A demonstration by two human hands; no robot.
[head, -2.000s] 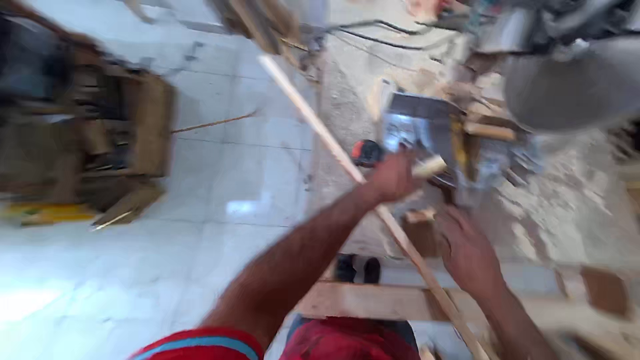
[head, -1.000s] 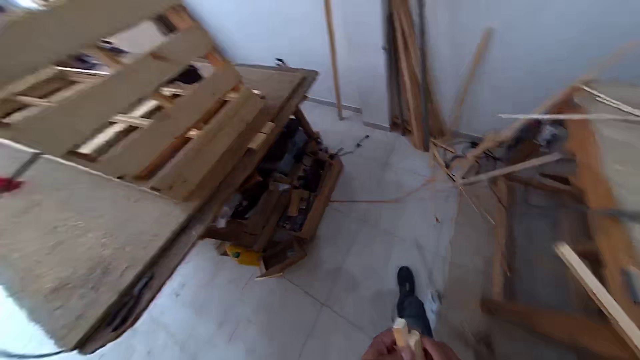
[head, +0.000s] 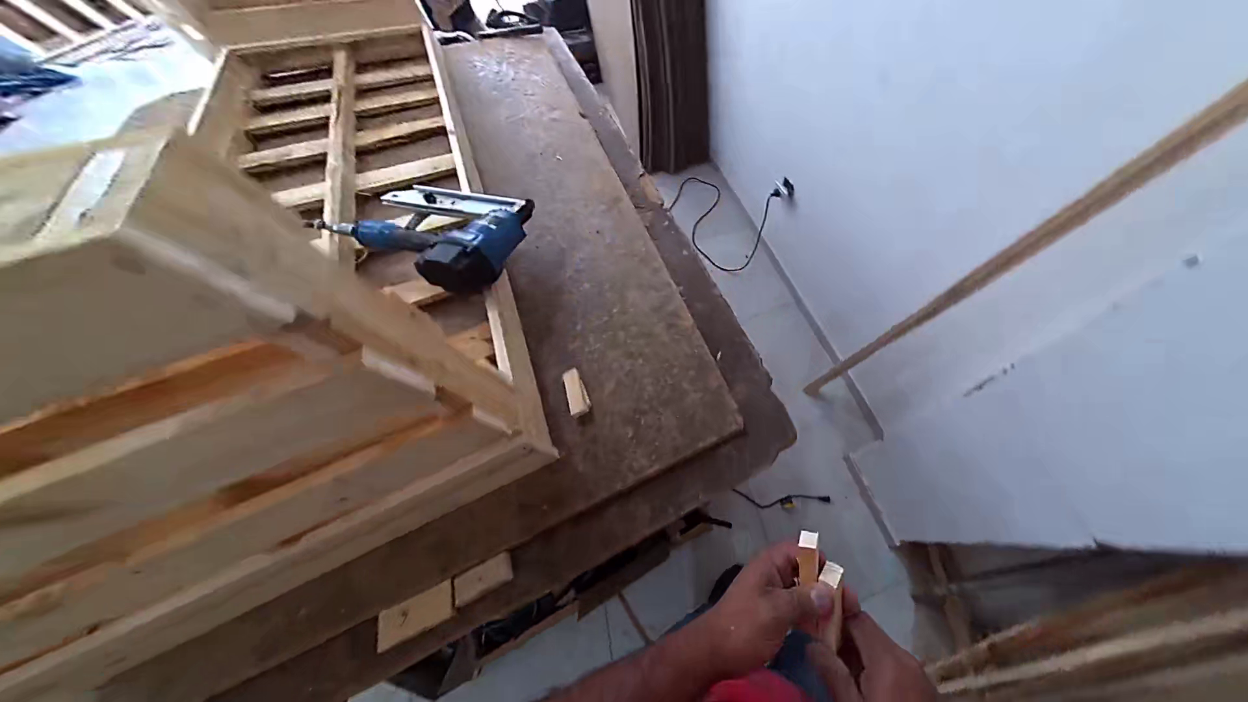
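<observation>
Low in the view, my left hand (head: 765,609) grips a small wooden block (head: 808,559) that stands up between its fingers. Right beside it my right hand (head: 873,653) closes around a second small wooden block (head: 831,590); the lower part of both pieces is hidden by the hands. A blue nail gun (head: 473,249) lies on a slatted wooden frame (head: 502,322) on the workbench (head: 624,292), with an air fitting at its left end. A loose small block (head: 576,392) rests on the bench right of the frame.
A slatted wooden panel (head: 244,468) fills the left side. Two flat wood pieces lie near the bench edge (head: 415,615). A long strip (head: 1024,244) leans against the white wall (head: 926,146). A black cable (head: 721,263) runs on the floor, and lumber (head: 1102,643) lies at lower right.
The view has swung from the floor and scrap wood to the workbench. Two seconds ago my hands were apart over a cluttered work surface; now they are together around the small blocks.
</observation>
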